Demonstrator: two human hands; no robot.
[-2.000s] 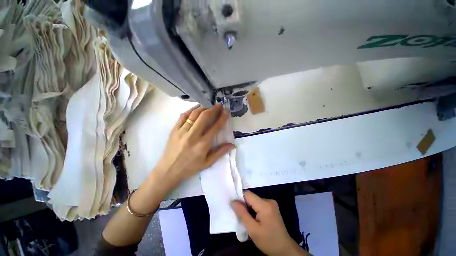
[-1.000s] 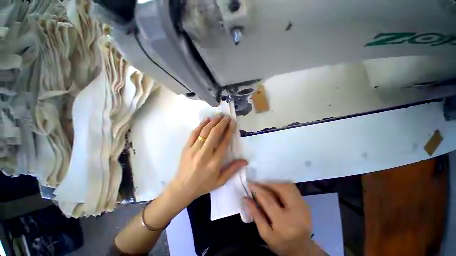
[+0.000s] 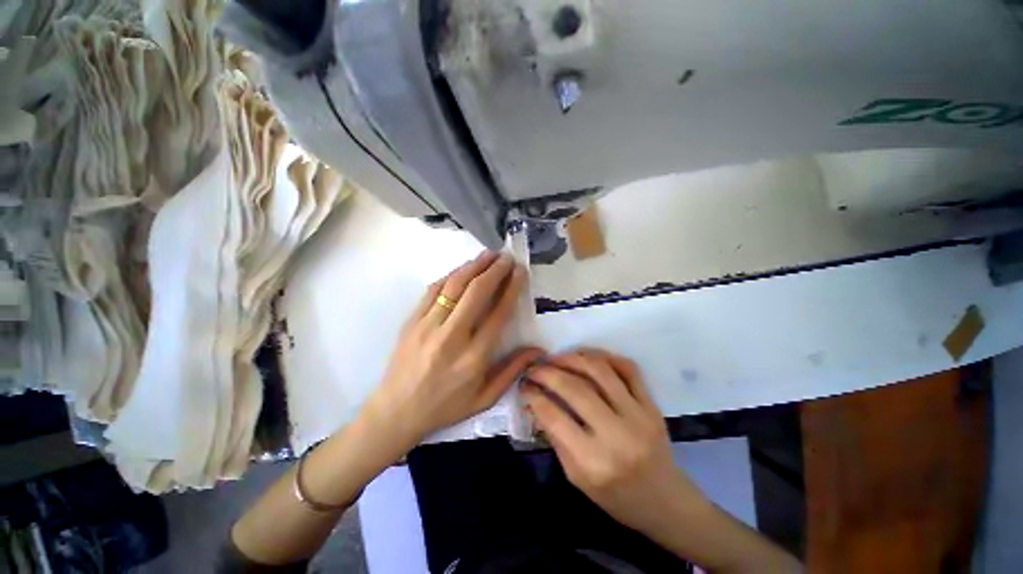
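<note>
A white fabric strip [image 3: 519, 301] runs from the presser foot [image 3: 515, 228] down to the table's front edge. My left hand [image 3: 454, 342] lies flat on the strip, its fingertips just below the foot and its thumb towards my right hand. My right hand [image 3: 597, 428] pinches the strip's right edge near the front of the table, its fingertips close to my left thumb. The strip's lower end shows just above the table edge. The needle is too small to make out. Part of the strip is hidden under my left hand.
The sewing machine head [image 3: 718, 90] fills the top. A bundle of cream cut pieces [image 3: 208, 325] stands at the left. Tan patches lie beside the foot [image 3: 587, 233] and at the right of the table [image 3: 962, 333]. White sheets [image 3: 718, 493] show below the table edge.
The strip has moved up towards and under the foot, so its lower end no longer hangs over my lap. My right hand has moved up beside my left thumb. My left hand has shifted slightly down.
</note>
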